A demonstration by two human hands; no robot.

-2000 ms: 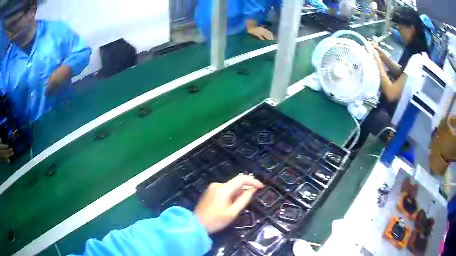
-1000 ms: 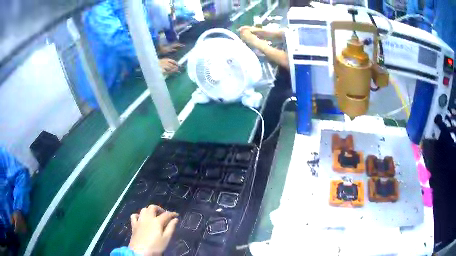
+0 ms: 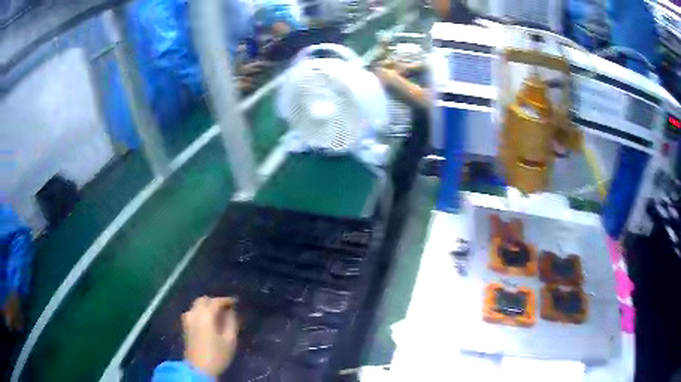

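Observation:
My left hand (image 3: 211, 336), bare with a blue sleeve, is over the left part of a glossy black blister tray (image 3: 299, 261). Its fingers are curled near the thumb; blur hides whether anything is between them. Square outlines show in the tray's right pockets, but I cannot tell which hold parts. My right hand is not in view. Orange-brown fixtures (image 3: 510, 304) with dark centres sit on the grey base plate (image 3: 478, 343) at the right.
A brass-gold press head (image 3: 529, 134) hangs above the plate between blue posts. A white desk fan (image 3: 328, 104) stands behind the tray. The green conveyor (image 3: 142, 239) runs along the left. Pink notes (image 3: 623, 287) lie at the plate's right. People in blue smocks are across the belt.
The view has turned right since two seconds ago, bringing the press fully into view. Since one second ago my left hand has shifted slightly left and its fingers have drawn closer together.

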